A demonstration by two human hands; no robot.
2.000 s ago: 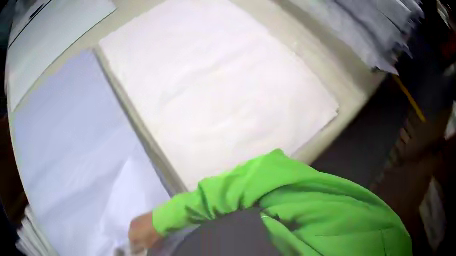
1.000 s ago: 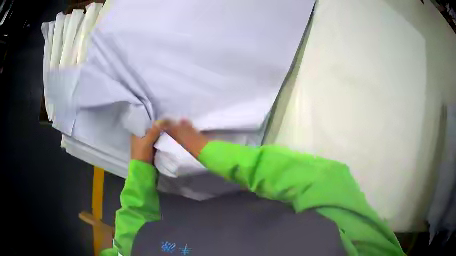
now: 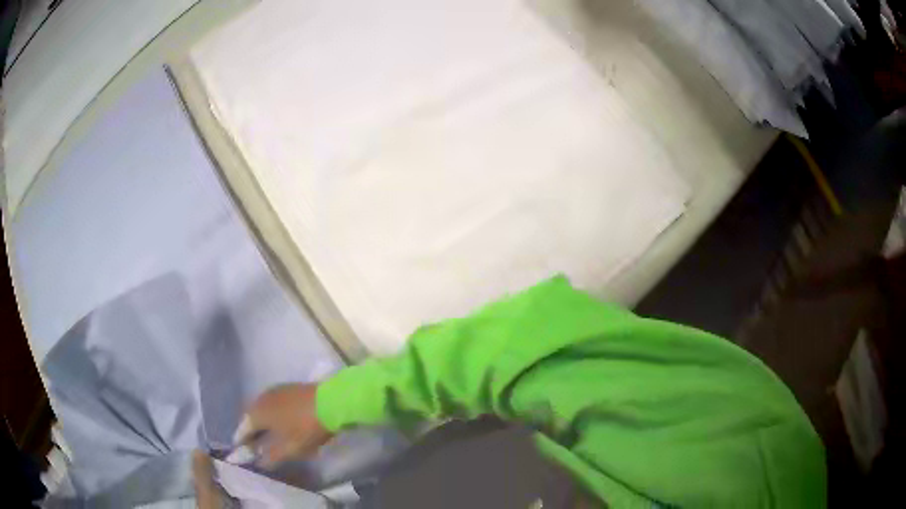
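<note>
A lavender stack of sheets (image 3: 109, 199) lies at the left. Its top sheet (image 3: 129, 373) is bunched and creased at the lower left. My right hand (image 3: 283, 423) is slightly blurred and has its fingers closed on the bunched sheet. My left hand (image 3: 206, 482) shows only in part at the bottom edge, against the same gathered folds; its grip is mostly hidden. A flat cream-white stack (image 3: 427, 159) lies to the right of the lavender stack.
Grey-blue layered strips (image 3: 765, 50) hang over the table's far right edge. A large white sheet with a black line (image 3: 70, 70) lies at the upper left. The cream table edge (image 3: 715, 214) runs at the right, with dark floor and a yellow line beyond.
The view has swung right from the lavender stack's near end, as it was two seconds ago. The lavender sheet is now bunched more widely, with both hands still at the folds.
</note>
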